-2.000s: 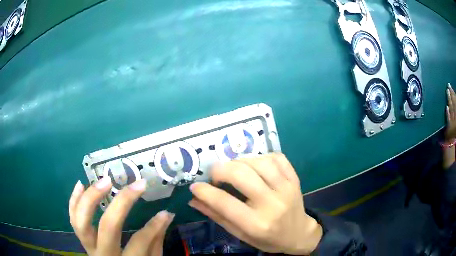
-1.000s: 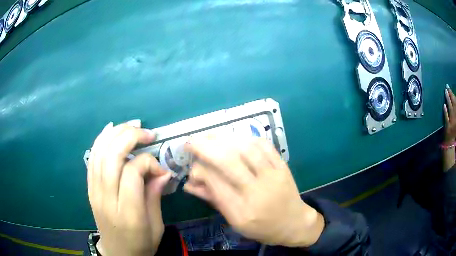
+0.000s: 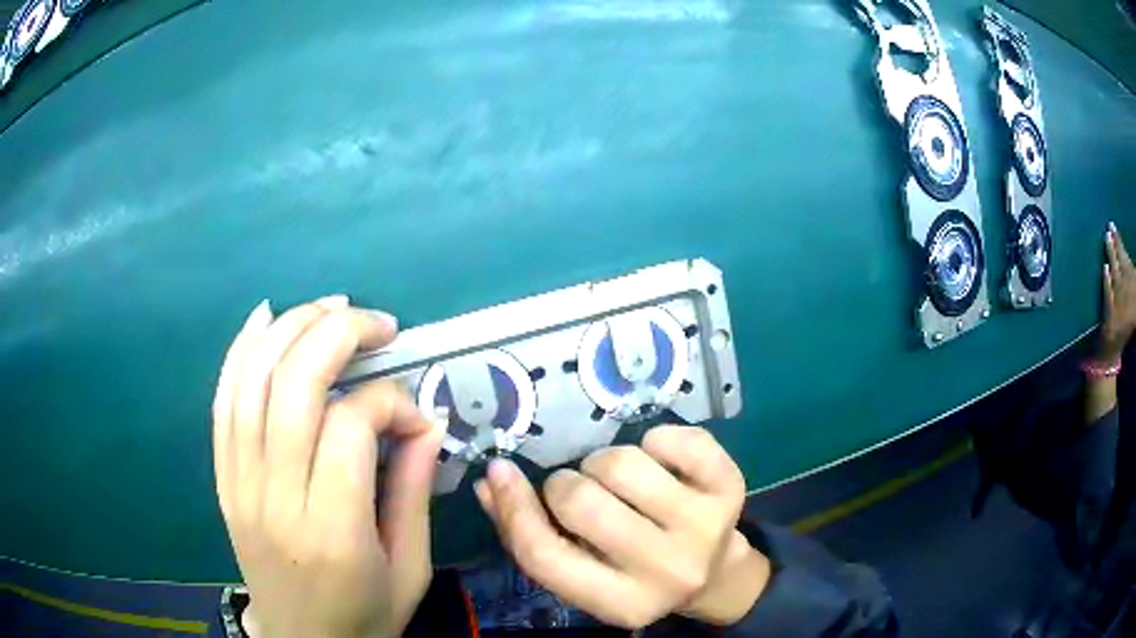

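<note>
A silver metal frame (image 3: pixel 561 424) lies on the green bench in front of me, its long raised edge on the far side. Two disc units show from the back, blue-purple inside white rings, a middle one (image 3: pixel 477 401) and a right one (image 3: pixel 633 361). My left hand (image 3: pixel 326 455) covers the frame's left end and grips it, fingers over the far edge, thumb beside the middle disc. My right hand (image 3: pixel 623 523) has a fingertip at small shiny pieces on the near edge below the middle disc. Whether it holds something is unclear.
Two part-filled frames (image 3: pixel 928 193), (image 3: pixel 1022 168) stand lengthwise at the right, each with two black-ringed discs and an opening at the far end. More discs (image 3: pixel 28 35) show at the far left corner. Another person's hand (image 3: pixel 1117 293) rests at the bench's right edge.
My left hand has closed over the frame's left end. My right hand has drawn back from over the discs to the near edge, uncovering them. The frame has shifted slightly right.
</note>
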